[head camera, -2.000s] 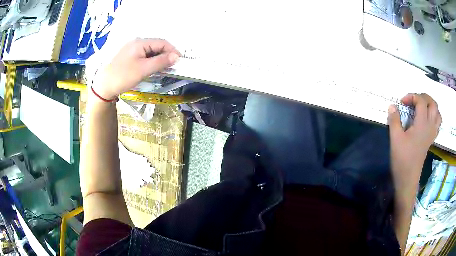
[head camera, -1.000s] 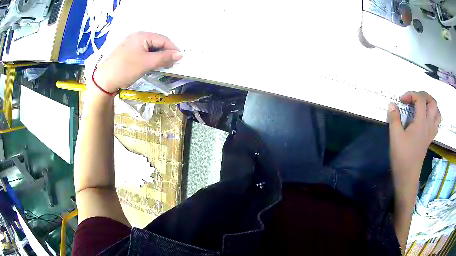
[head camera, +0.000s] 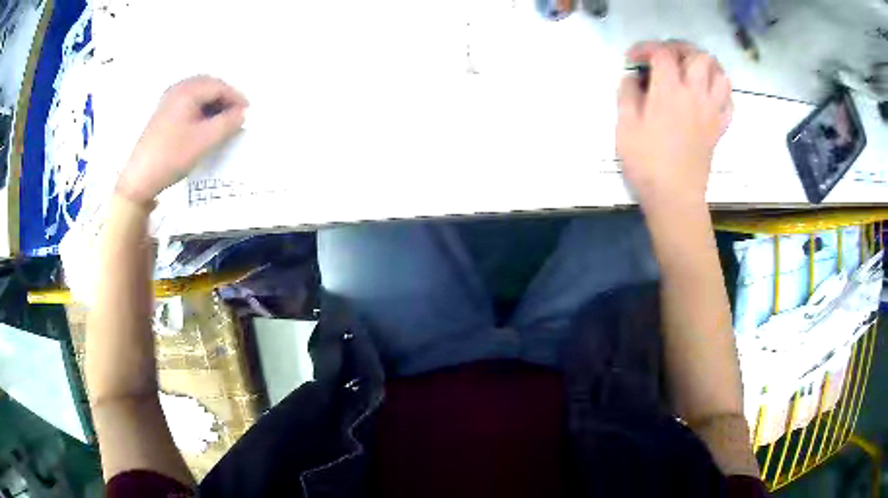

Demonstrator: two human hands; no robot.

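My left hand (head camera: 187, 134) is over the left part of the white table (head camera: 428, 126), thumb and fingers curled together. The table is overexposed, and I cannot tell whether a white strip is in the fingers. My right hand (head camera: 677, 117) is over the table at the right, back towards the machine, palm down with fingers bent. A small dark spot shows at its fingertips; I cannot tell whether it is a tool or a shadow. Both hands are slightly blurred and far apart.
A black smartphone (head camera: 826, 148) lies right of my right hand. A yellow wire basket (head camera: 779, 258) with white strips (head camera: 813, 326) is below at the right. White strips hang over blue material (head camera: 58, 146) at the far left. A cardboard box (head camera: 209, 355) is at lower left.
The view has swung to the right and the smartphone has come into it. My right hand has left the table's front edge and moved back over the table. My left hand remains at the left.
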